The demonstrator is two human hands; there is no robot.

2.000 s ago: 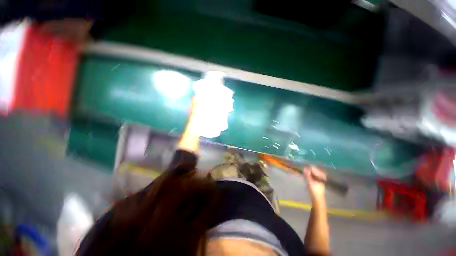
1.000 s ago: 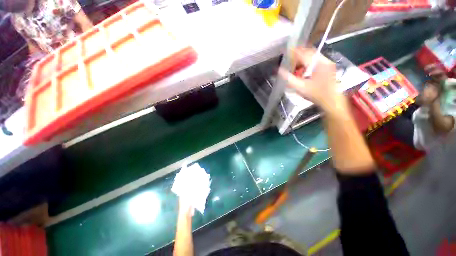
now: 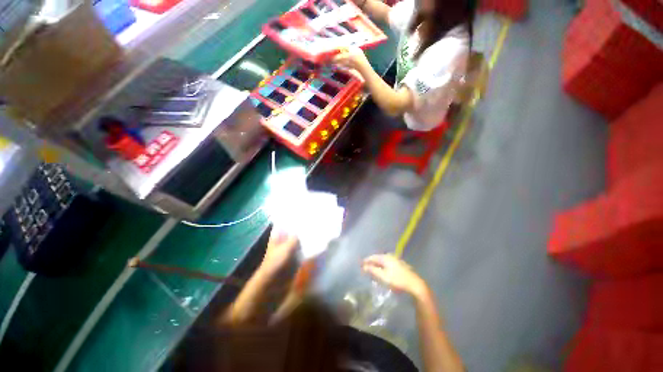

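Bright white wipe or paper sheets (image 3: 309, 218) are bunched in my left hand (image 3: 280, 251), above the bench's front edge. The sheets are overexposed and hide my fingertips. My right hand (image 3: 392, 272) is over the floor to the right, apart from the sheets. It looks empty, with fingers loosely bent and blurred. A thin long-handled tool (image 3: 189, 273) crosses the green bench (image 3: 109, 320) on the left. An orange piece, perhaps its other end, shows beside my left forearm. My arm and hair hide the part between.
A person (image 3: 436, 73) holds a red tray (image 3: 323, 33) above a stack of filled red trays (image 3: 309, 109) on the bench. A metal box (image 3: 196, 145) with a white cable stands nearer. A red stool (image 3: 413, 149) is on the floor. Tall red tray stacks (image 3: 611, 240) line the right.
The view has swung right along the bench and aisle. My right hand has come down from near the shelf post. My left hand still holds the white sheets. The other person now holds up a tray.
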